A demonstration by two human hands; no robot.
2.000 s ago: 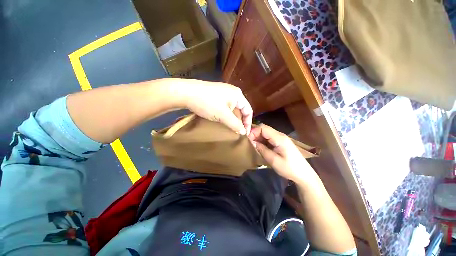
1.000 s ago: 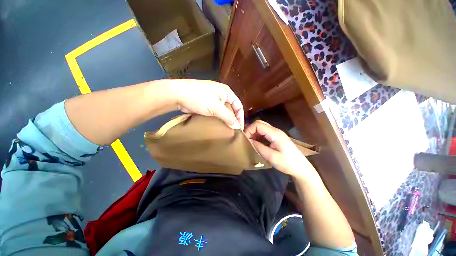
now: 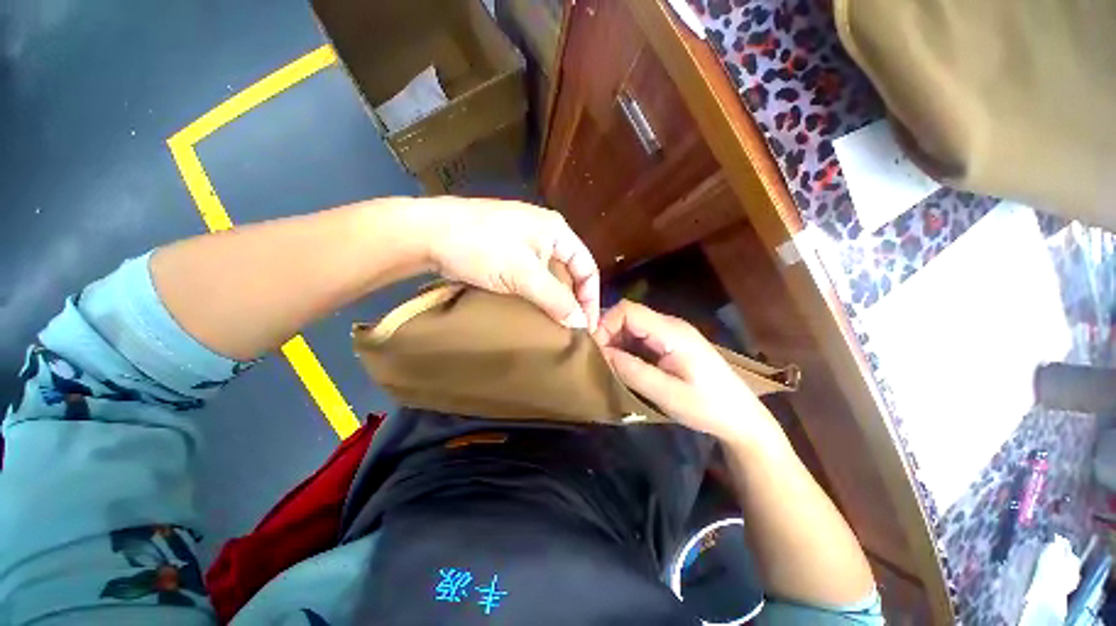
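Observation:
A tan-brown handbag (image 3: 490, 361) lies on my lap, its mouth edge towards the desk side. My left hand (image 3: 526, 259) comes from the left over the bag, thumb and fingertips pinched together at the mouth edge. My right hand (image 3: 673, 367) holds the same edge from the right, its fingertips almost touching the left ones. Any needle or thread between the fingertips is too small to see. A small pale-gold fitting shows at the bag's lower edge, below my right hand.
A reddish-wood desk (image 3: 722, 122) with leopard-print cover stands at right. It bears another tan bag (image 3: 1004, 98), white paper (image 3: 967, 355), a brown cylinder (image 3: 1075, 386), a pink item (image 3: 1034, 489) and white scrap (image 3: 1050, 581). An open cardboard box (image 3: 459, 141) is ahead; a white-rimmed bin (image 3: 688, 556) is by my knees.
Both hands stay pinched at the bag's edge and have shifted slightly left and down since the first frame. The bag has tilted a little. The view has moved slightly.

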